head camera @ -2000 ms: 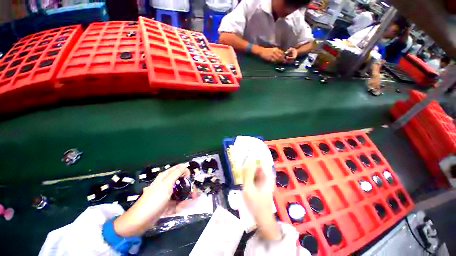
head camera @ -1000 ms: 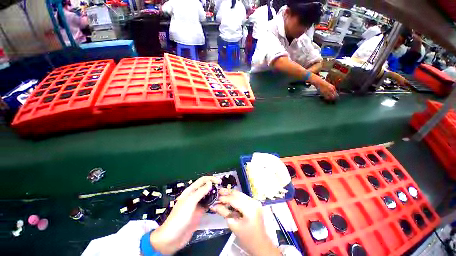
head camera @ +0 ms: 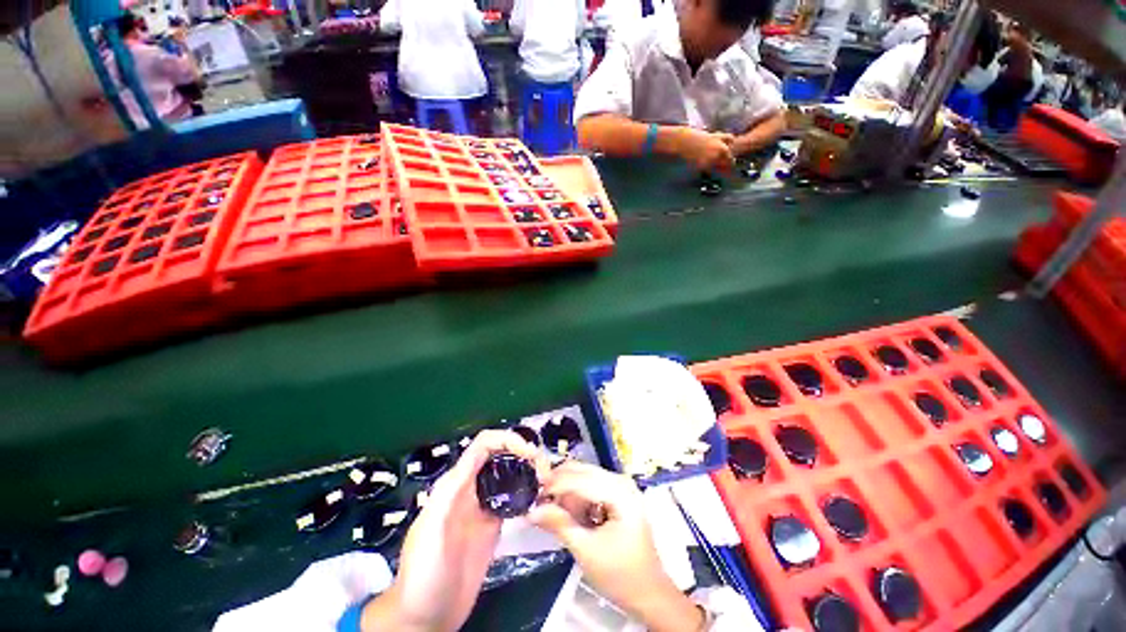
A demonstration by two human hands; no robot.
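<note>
My left hand (head camera: pixel 447 543) holds a round black watch case assembly (head camera: pixel 508 485) upright, its glossy dark face with small light marks turned towards me. My right hand (head camera: pixel 608 538) is at the right side of the unit, fingers pinched on a small dark brownish tool (head camera: pixel 592 511) that I cannot name for certain. Its fingertips are at the unit's edge. Unfinished units (head camera: pixel 375 477) with small white tabs lie to the left of my hands. The blue parts bin (head camera: pixel 654 474) with white and yellowish pieces is just beyond my right hand.
A red compartment tray (head camera: pixel 883 463) with black and shiny discs is at right, a dark blue stick (head camera: pixel 719 553) beside it. Stacked red trays (head camera: pixel 324 274) stand across the green belt (head camera: pixel 371 358). A pale rod (head camera: pixel 287 479) and pink pieces (head camera: pixel 114 570) lie left. A person sits opposite.
My right hand has moved left from over the blue bin to the unit. Since one second ago, the unit's face has turned towards me. The person opposite has drawn an arm back.
</note>
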